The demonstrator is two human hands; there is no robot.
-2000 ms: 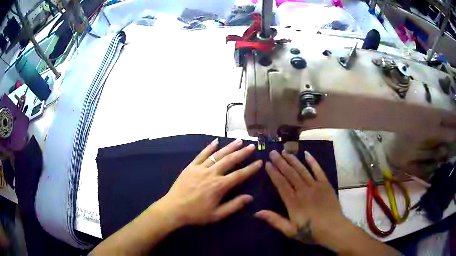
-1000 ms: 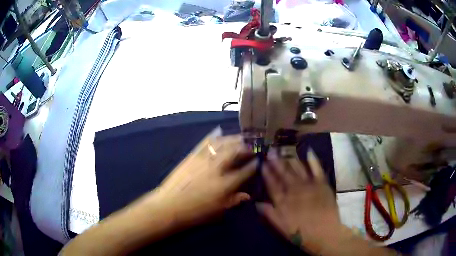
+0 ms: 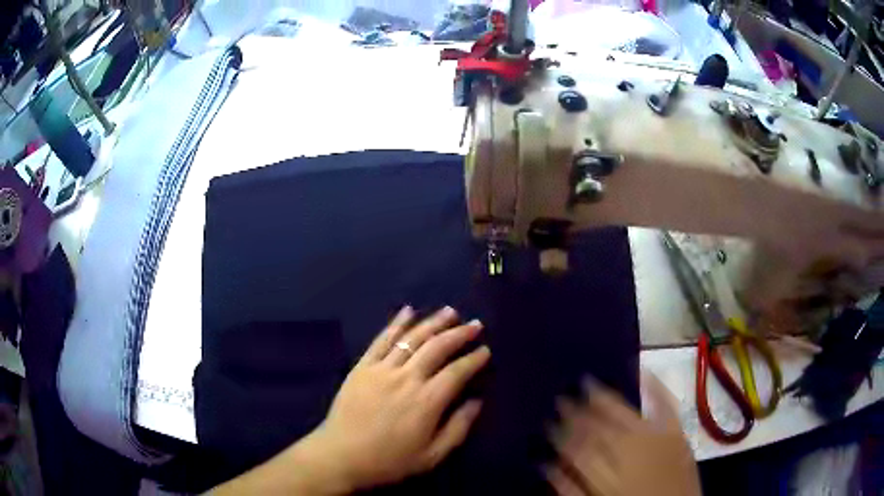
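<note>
A dark fabric panel (image 3: 291, 232) lies flat on the white table and runs under the presser foot (image 3: 495, 260) of the cream sewing machine head (image 3: 620, 184). My left hand (image 3: 412, 397) rests flat on the panel, fingers apart, below and left of the presser foot. My right hand (image 3: 620, 436) is blurred over the panel's lower right part, below the machine head. It holds nothing that I can see, but its fingertips are unclear. The panel's lower edge is hidden by my hands and the picture's edge.
Fabric scissors (image 3: 722, 373) with red and yellow handles lie right of the panel. Dark scraps (image 3: 841, 363) lie further right. Stacked light pieces (image 3: 107, 291) with striped edges curve along the left. A red rag (image 3: 494, 63) is tied on the machine. A purple machine (image 3: 29, 218) stands far left.
The dark panel has moved away from me under the machine head, so more of it shows beyond the foot. Both hands now sit lower, away from the needle, and the right one has moved rightward.
</note>
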